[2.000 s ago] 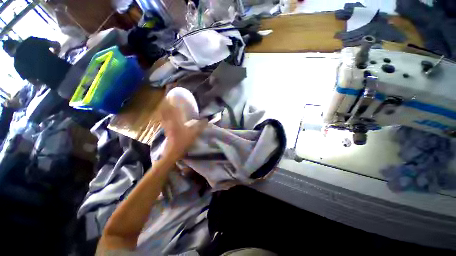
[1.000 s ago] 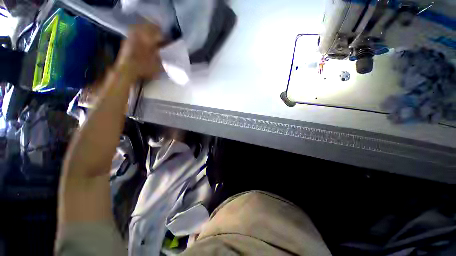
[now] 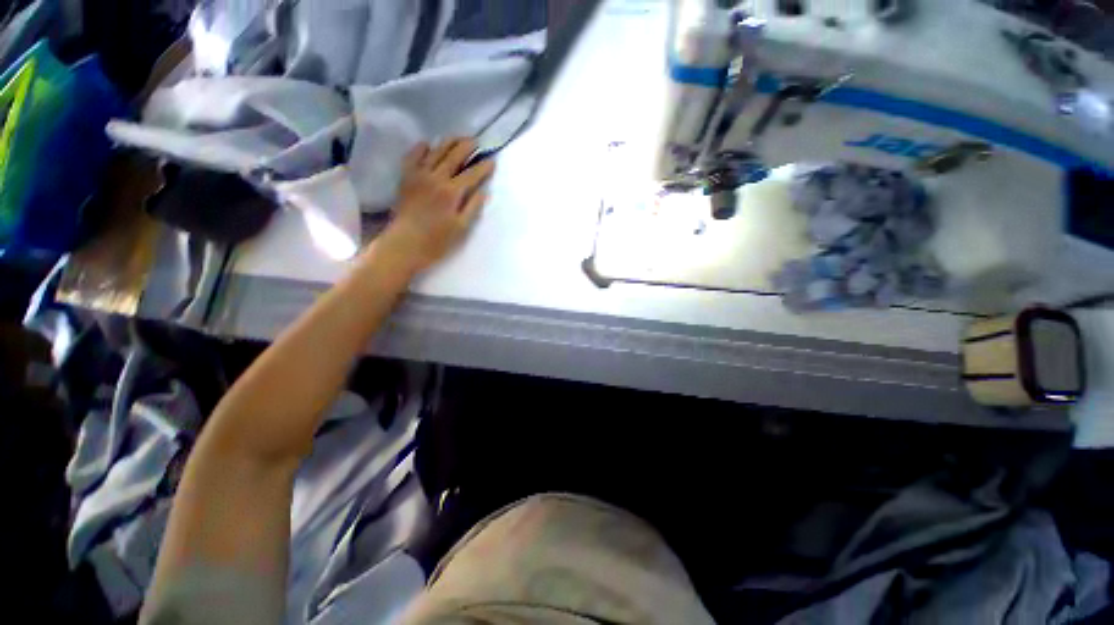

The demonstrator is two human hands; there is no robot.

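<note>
The light grey garment (image 3: 422, 104), with narrow dark strips, lies bunched on the left part of the white sewing table. My left hand (image 3: 442, 208) lies palm down on its near right edge, fingers slightly apart, with no clear grip on the cloth. My right hand is not in view. The white sewing machine (image 3: 831, 104) with a blue stripe stands to the right. Its lit needle area (image 3: 696, 208) has no garment under it, and the needle itself is too blurred to tell.
A heap of small blue-grey scraps (image 3: 861, 232) lies on the machine bed. A tan, black-rimmed square container (image 3: 1024, 357) is at the right front edge. The grey table edge (image 3: 684, 354) runs across. A green and blue basket (image 3: 55, 153) is at far left. More cloth (image 3: 134, 476) hangs below.
The view has shifted right, bringing in the square container. My left hand has moved from the raised, blurred cloth at the left down onto the garment, which is now spread on the table.
</note>
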